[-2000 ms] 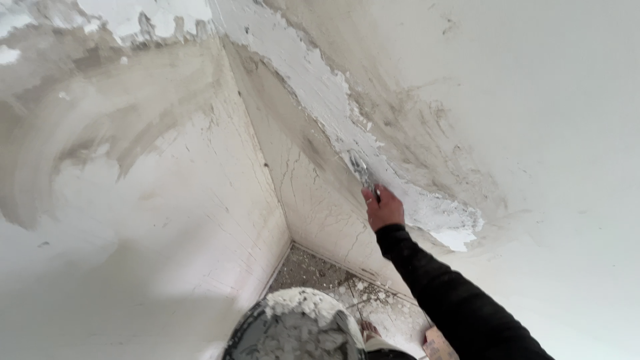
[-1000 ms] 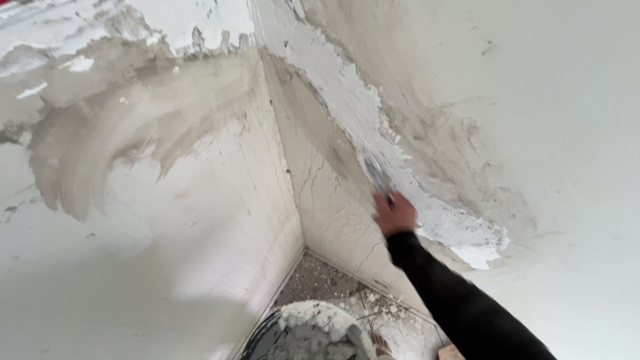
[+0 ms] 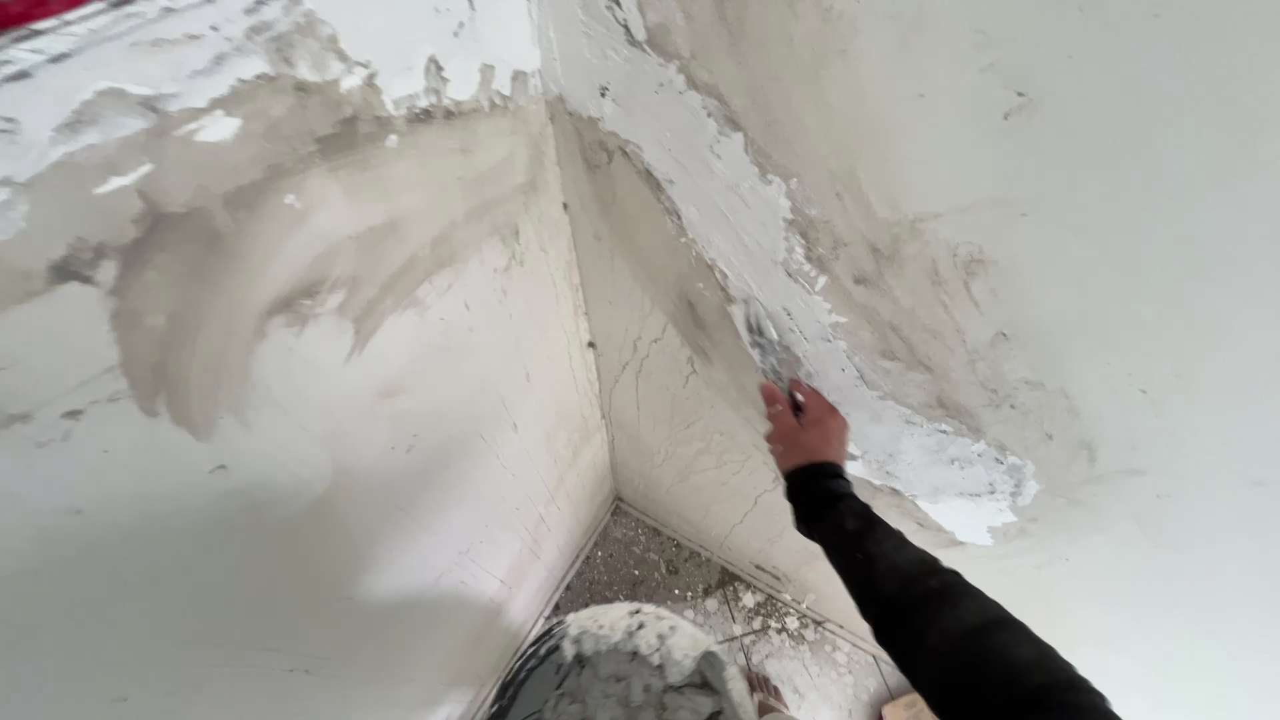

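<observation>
My right hand, in a black sleeve, grips the dark handle of a putty knife. The blade is smeared and blurred, and lies against the lower left edge of a band of white filler. That band slants down the right wall from the corner to a ragged end right of my wrist. Below is a bucket with pale plaster crusted on its rim and grey material inside. My left hand is out of view.
Two walls meet at a corner; the left wall has grey-brown stains and white patches above. Plaster crumbs lie on the tiled floor. Part of a bare foot shows beside the bucket, and a tan block sits at the bottom edge.
The view has shifted, so the walls and bucket sit further right and lower. My right hand stays shut on the putty knife at the filler band's lower left edge.
</observation>
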